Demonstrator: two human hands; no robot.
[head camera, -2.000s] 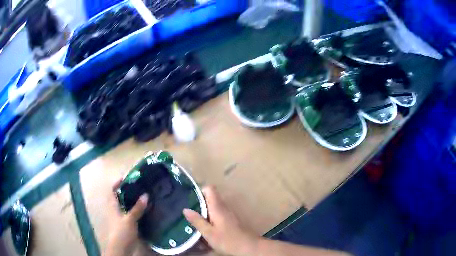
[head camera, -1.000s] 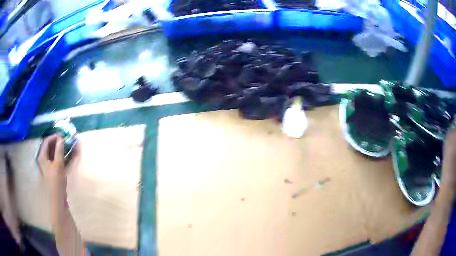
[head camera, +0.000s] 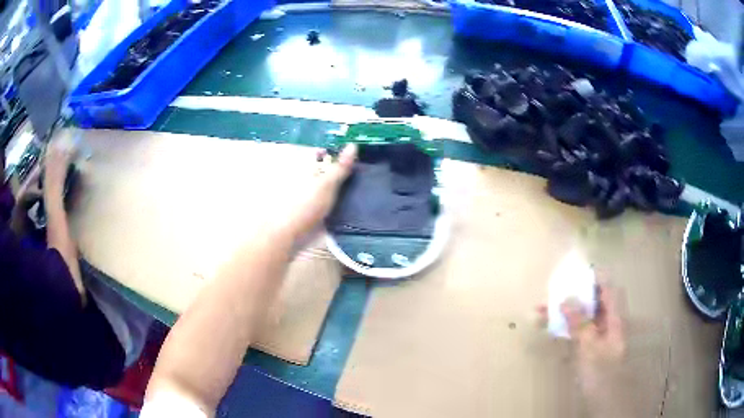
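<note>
A green housing (head camera: 382, 251) with a white rim and a black insert (head camera: 383, 196) inside is near the middle, rounded end towards me. My left hand (head camera: 330, 184) grips it at its left side, thumb over the edge. My right hand (head camera: 600, 322), blurred, holds the white glue bottle (head camera: 569, 286) above the cardboard at the right. The bottle's tip is too blurred to make out. The bottle and the housing are well apart.
Loose black parts (head camera: 571, 131) lie heaped behind the cardboard mat (head camera: 489, 245). More housings (head camera: 711, 261) stand at the right edge. Blue bins (head camera: 538, 33) line the back. A person's arm (head camera: 59, 196) and dark sleeve are at the left.
The view has swung left. My left hand has brought a housing from the far left to the middle. My right hand has left the housings at the right and taken hold of the glue bottle.
</note>
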